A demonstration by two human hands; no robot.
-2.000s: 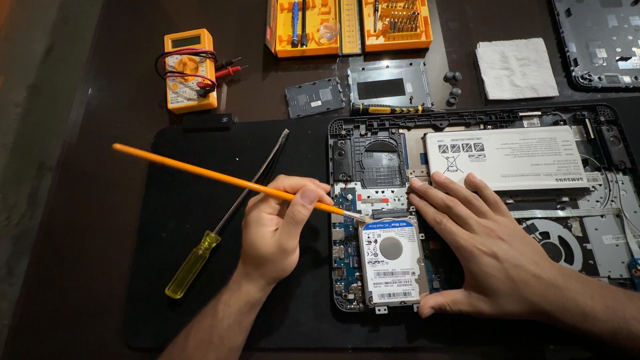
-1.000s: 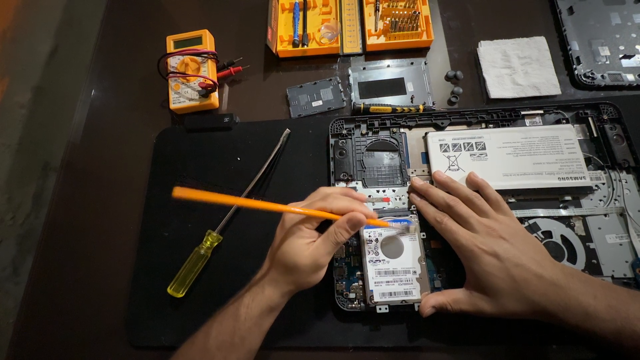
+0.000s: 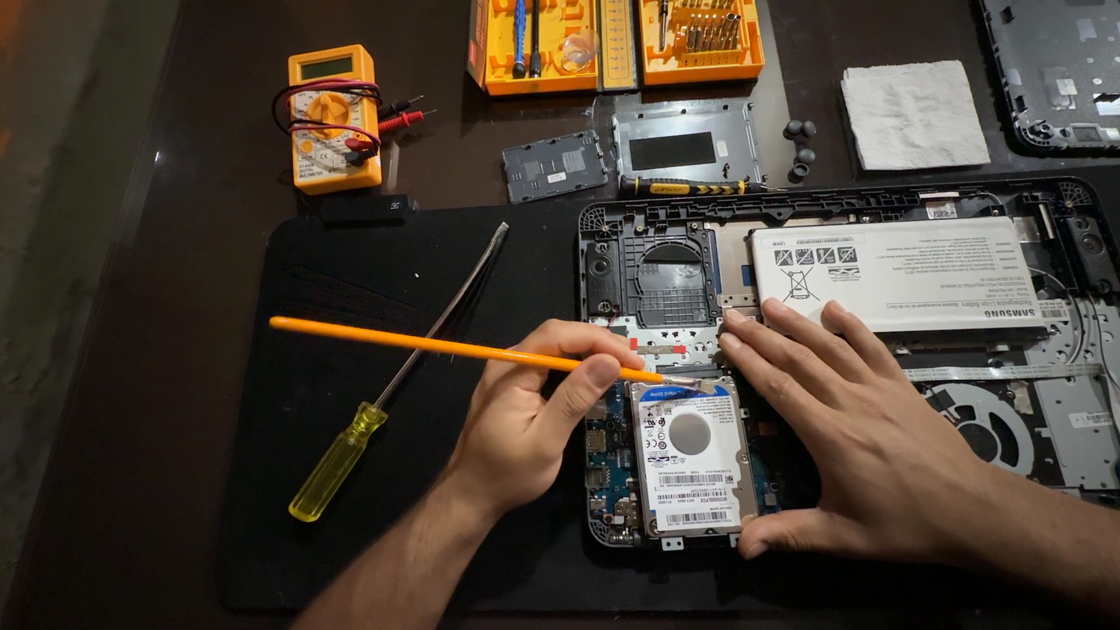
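Between the thumb and fingers of my left hand [image 3: 534, 420] is a thin orange-handled brush [image 3: 420, 344]. Its bristle tip lies over the blue-edged top of a hard drive [image 3: 690, 472]. The drive sits in the open base of a laptop [image 3: 669, 276]. My right hand [image 3: 862, 446] is spread flat over the laptop's inside, thumb by the drive's lower right corner and fingertips at the lower left edge of a white Samsung battery [image 3: 901, 280]. A fan [image 3: 980, 429] is partly visible beyond this hand.
A screwdriver with a yellow handle [image 3: 339, 464] lies on the black mat [image 3: 289, 385]. Behind are a multimeter [image 3: 334, 118], an orange bit case [image 3: 542, 86], a metal cover plate [image 3: 739, 140], a black-and-yellow screwdriver [image 3: 682, 186], a folded white cloth [image 3: 914, 118] and a dark laptop cover [image 3: 1063, 79].
My left hand first moved right with the brush, carrying its tip from the drive's upper left to its upper right; since then hand and brush have shifted slightly left. My right hand has stayed in place.
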